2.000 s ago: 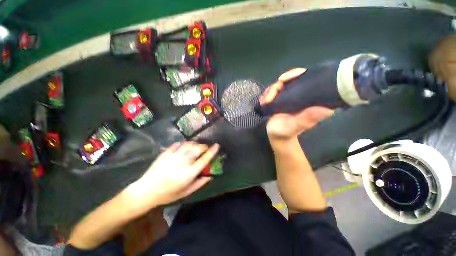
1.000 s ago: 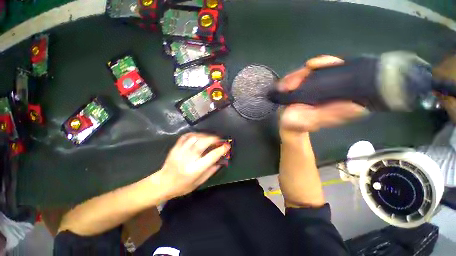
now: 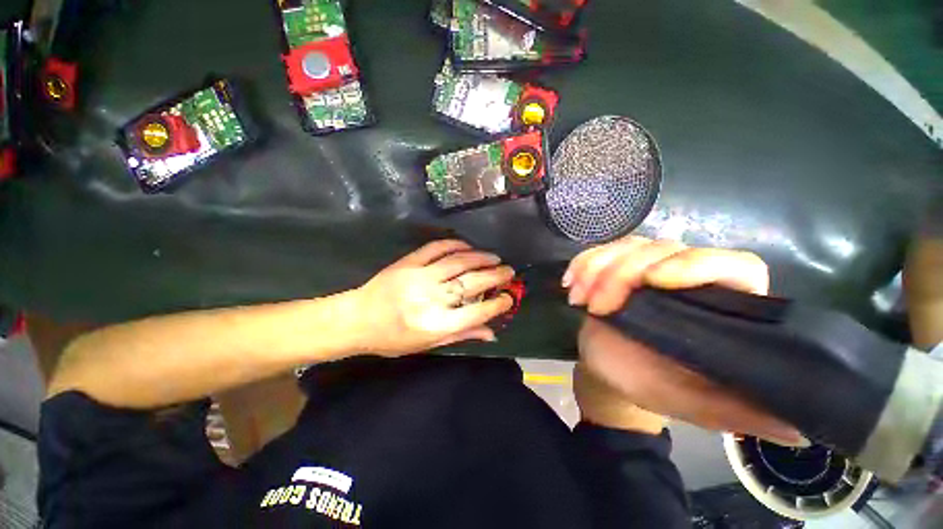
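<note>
My left hand [image 3: 439,298] lies over an electronic unit near the bench's front edge, its fingers on it; only the unit's red end [image 3: 513,296] shows past the fingertips. My right hand [image 3: 672,277] is wrapped around the black electric screwdriver [image 3: 760,346], which points left toward the unit. Its tip is too dark to make out, so I cannot tell whether it touches the unit. A pale tape band [image 3: 908,418] is at the screwdriver's cable end. The round screw tray [image 3: 605,178], full of tiny grey screws, lies just beyond my right hand.
Beyond my hands lie several black-and-red units, one with a gold disc [image 3: 488,174] touching the tray, one with a grey disc [image 3: 324,67], and one at left [image 3: 184,136]. A white fan [image 3: 801,473] stands below the bench. Part of another person [image 3: 923,291] shows at right.
The view has shifted and turned. My right hand has brought the screwdriver from over the screw tray toward me and near the unit. My left hand stays on the unit.
</note>
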